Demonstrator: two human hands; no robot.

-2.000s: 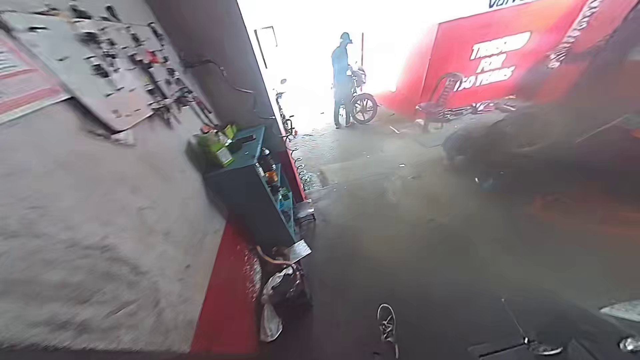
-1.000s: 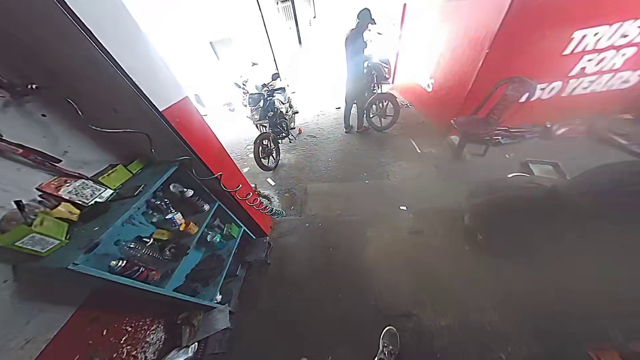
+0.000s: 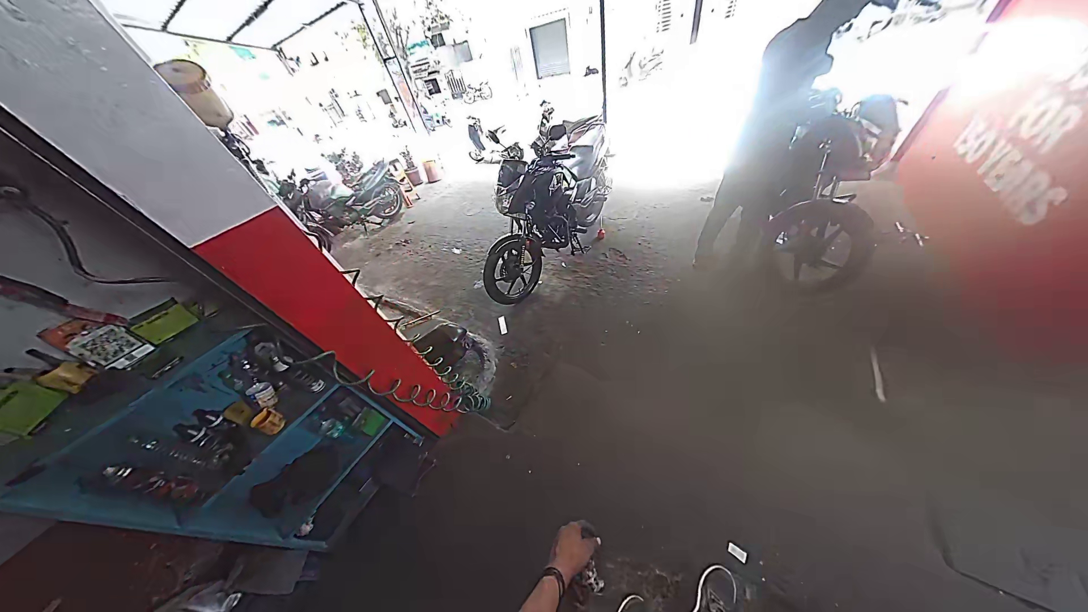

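My left hand (image 3: pixel 575 546), with a dark band at the wrist, is low in the head view, left of my shoes. Its fingers are curled around a small dark object (image 3: pixel 587 531), too blurred to identify. A mottled, partly shiny thing (image 3: pixel 592 580) hangs or lies just below the fingers; I cannot tell whether it joins the held object. My right hand is out of view.
A blue shelf unit (image 3: pixel 161 527) with bottles and parts stands left, beside a red and white pillar (image 3: pixel 297 289) and a coiled hose (image 3: pixel 408 395). Ahead are a parked motorcycle (image 3: pixel 544 200) and a person (image 3: pixel 765 110) beside another motorcycle (image 3: pixel 820 212).
The view has swung and moved forward, so the shelf unit, motorcycles and person look nearer. My left hand has come into view at the bottom. The person's arm now reaches out over the motorcycle.
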